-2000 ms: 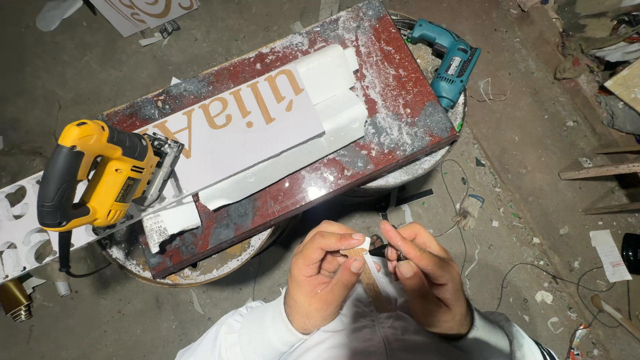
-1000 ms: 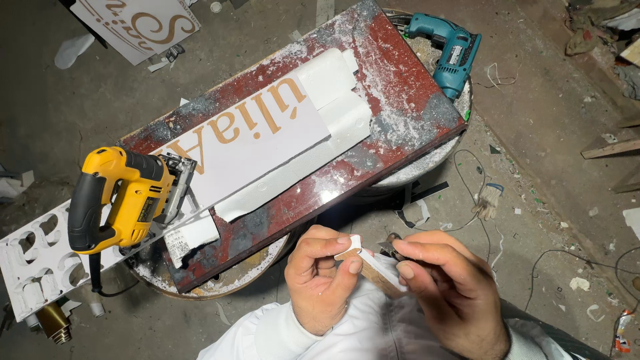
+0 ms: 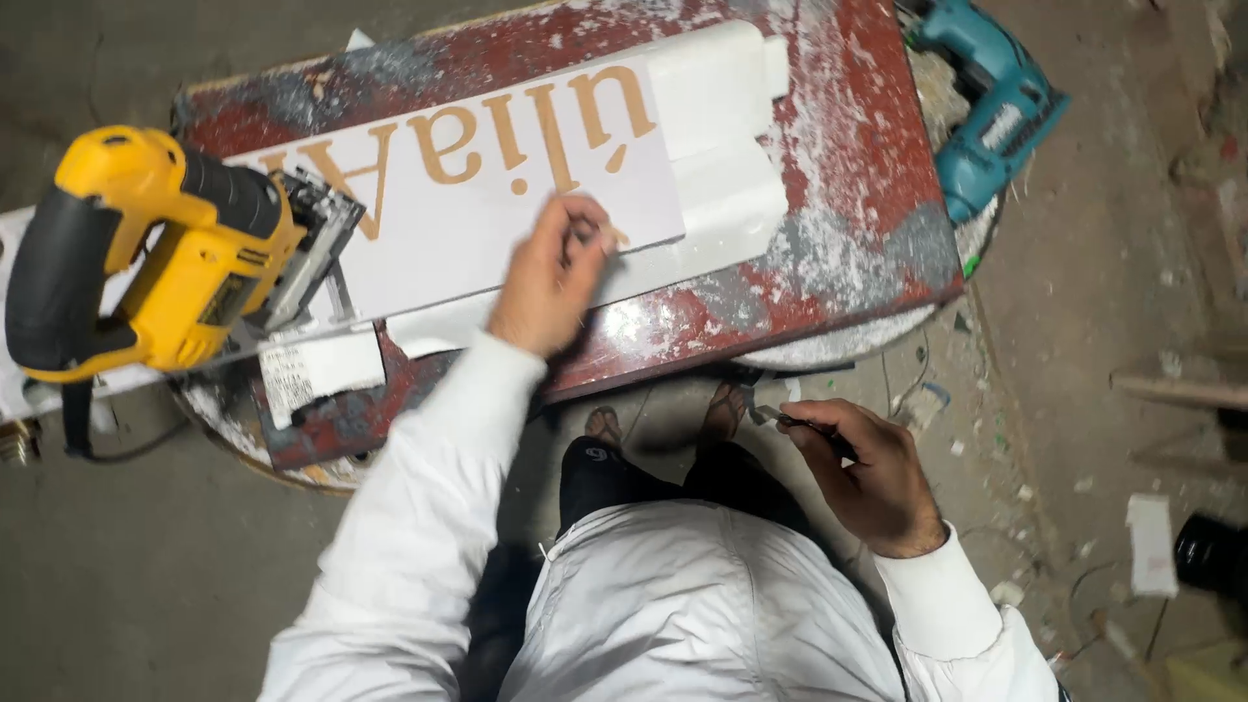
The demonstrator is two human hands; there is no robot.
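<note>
A small tan piece (image 3: 616,236) is pinched between the thumb and fingertips of my left hand (image 3: 556,268), over the near edge of a white lettered panel (image 3: 448,234). Tan letters show on the panel, upside down from here. It lies on white sheeting (image 3: 721,219) atop a dusty red board (image 3: 858,244). My right hand (image 3: 868,473), off to the right in front of the board, holds a small dark tool with a metal tip (image 3: 765,415); the fingers hide most of it.
At the left, a yellow and black jigsaw (image 3: 185,258) rests on a white cut-out sheet (image 3: 24,390). A teal power tool (image 3: 1004,117) lies beyond the board's right end. A torn paper with print (image 3: 322,375) lies at the board's near left. Cords and scraps litter the floor.
My hands were close together at the small white and tan pieces; now they are apart. The left has moved out over the lettered panel with a tan piece, while the right keeps the dark tool.
</note>
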